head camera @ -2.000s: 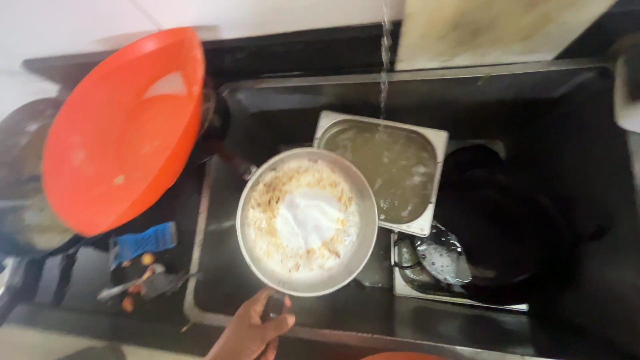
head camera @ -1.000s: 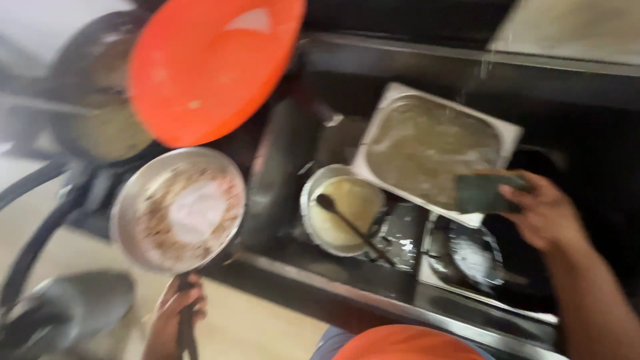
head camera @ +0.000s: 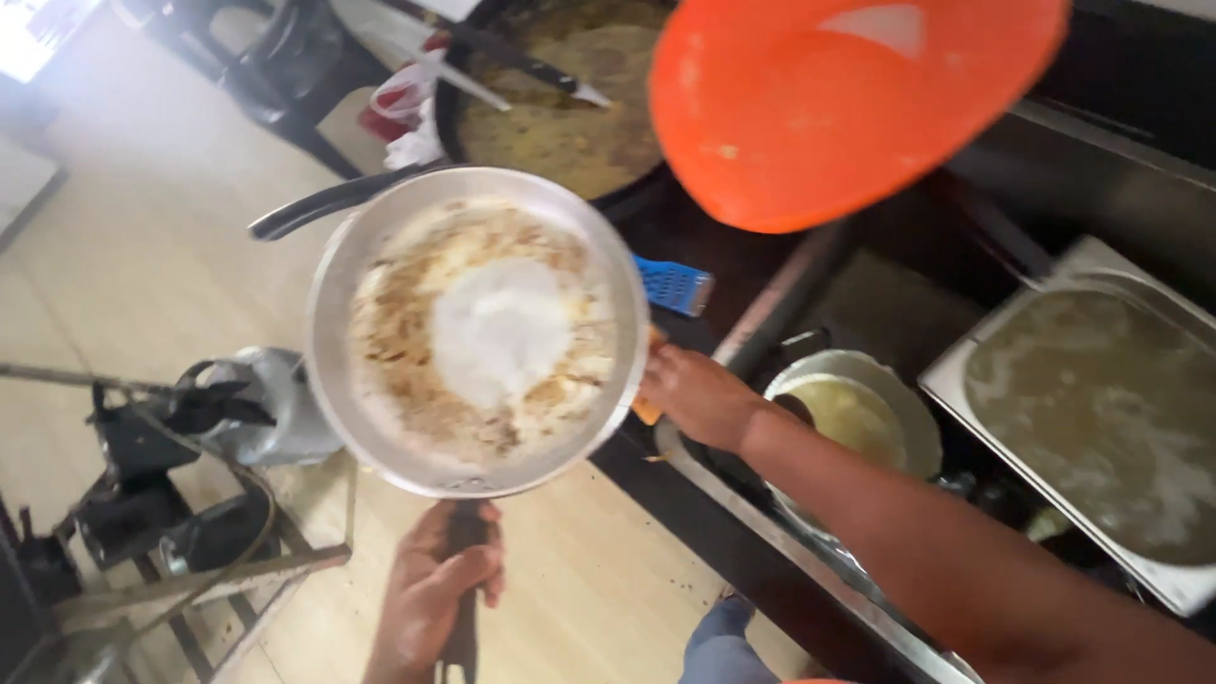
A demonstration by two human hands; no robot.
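My left hand [head camera: 442, 579] is closed around the black handle of a round metal frying pan [head camera: 328, 380], which is held up over the floor. White powder [head camera: 503, 328] lies heaped in the pan's middle, with brown residue around it. My right hand [head camera: 693, 394] reaches across to the counter edge beside the pan's right rim. Its fingers touch or lie close to an orange-brown object [head camera: 649, 404], mostly hidden by the pan, so their grip is unclear. A blue grater [head camera: 674, 285] shows past the pan's rim.
An orange plastic basin [head camera: 836, 104] is at the top, beside a large dark pan [head camera: 560, 123] of oily liquid. In the sink are a pot [head camera: 917, 418] of yellowish liquid and a steel tray [head camera: 1031, 489] of cloudy water. Dark pans [head camera: 133, 518] sit on a rack at left.
My right hand, which held a dark green pad over the steel tray a second ago, has moved left to the counter edge; the pad is no longer visible. The view has shifted left.
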